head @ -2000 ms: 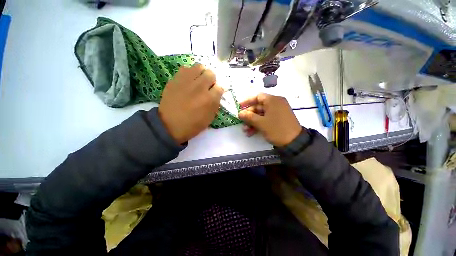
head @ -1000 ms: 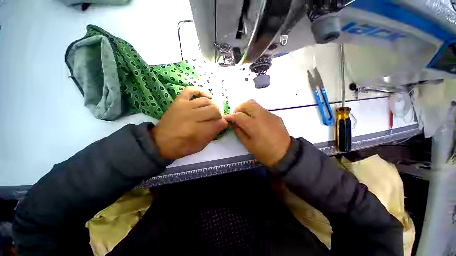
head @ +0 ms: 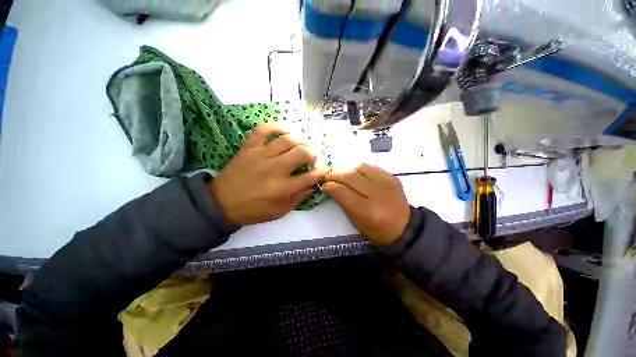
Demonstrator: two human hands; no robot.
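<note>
A green printed sleeve [head: 209, 118] lies on the white table, its open end with pale grey-green inside facing left. Its other end runs under my left hand toward the brightly lit needle area. My left hand [head: 268, 178] rests on the cloth with its fingers closed on the sleeve's edge. My right hand [head: 369, 202] pinches at the same edge, its fingertips touching my left fingertips. What lies between the fingertips is too small and glaring to tell. The presser foot [head: 353, 113] is just beyond my hands.
The sewing machine head [head: 376, 49] hangs over the far side. Blue snips [head: 457, 164] and a yellow-and-black screwdriver [head: 485, 208] lie at right. A folded grey-green piece [head: 164, 7] lies at the far left. The ruler-marked table edge [head: 293, 255] is in front; yellow cloth [head: 167, 307] is below.
Since two seconds ago, my hands have come together at the sleeve's edge; they were apart, with a white strip between them. The view has shifted slightly.
</note>
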